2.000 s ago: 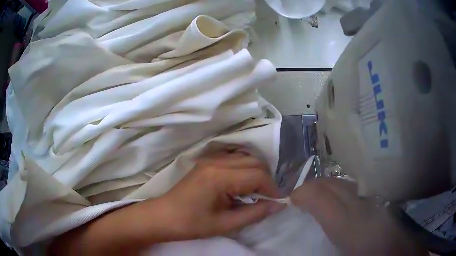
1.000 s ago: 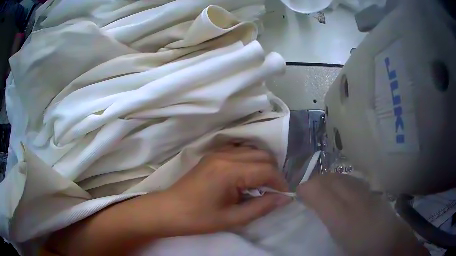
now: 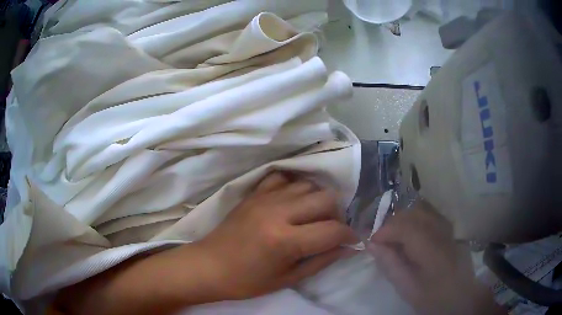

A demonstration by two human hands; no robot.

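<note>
My left hand lies palm down at lower centre, thumb and forefinger pinching the edge of a white fabric piece. My right hand, blurred, meets it fingertip to fingertip and pinches the same edge. A narrow white folded strip runs up from the fingertips towards the needle area. The sewing machine head with blue JUKI lettering stands at the right. The grey needle plate shows left of it. The needle itself cannot be made out.
A fabric pile of white and cream folds fills the left, reaching the needle plate. A round white object sits at the top edge. A dark curved bar and printed paper or cloth are at lower right.
The left hand's fingers have straightened a little and the white bit between them no longer shows. The right hand has shifted slightly. The camera view has moved a little.
</note>
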